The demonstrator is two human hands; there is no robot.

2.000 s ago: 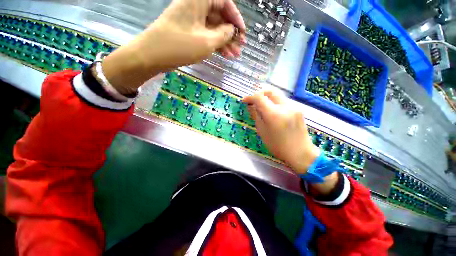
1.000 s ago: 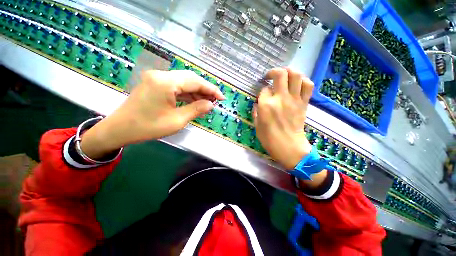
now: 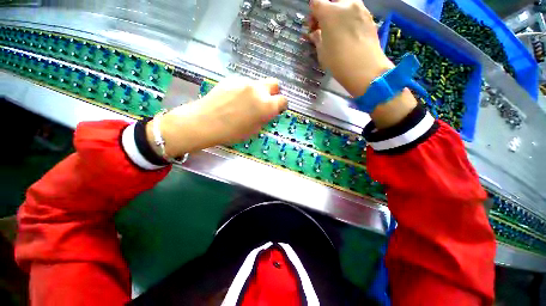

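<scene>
A green circuit board panel [image 3: 311,152] with small blue and silver parts lies in the track in front of me. My left hand [image 3: 230,113] is over its left end, fingers curled; whether it holds a part is hidden. My right hand [image 3: 347,45] is over the right side of the clear plastic component tray [image 3: 269,57], fingertips bent down near the silver metal-cased parts [image 3: 275,25]; its grip is too blurred to tell.
A blue parts bin [image 3: 473,110] of dark and yellow-green capacitors is partly behind my right wrist. A second blue bin [image 3: 527,63] stands farther back. Loose silver parts [image 3: 501,107] lie right of the bin. Another panel [image 3: 78,72] lies at left. The metal rail [image 3: 299,194] runs along the near edge.
My right hand has moved from the panel up and back to the clear tray. My left hand has risen slightly and moved right, fingers more curled.
</scene>
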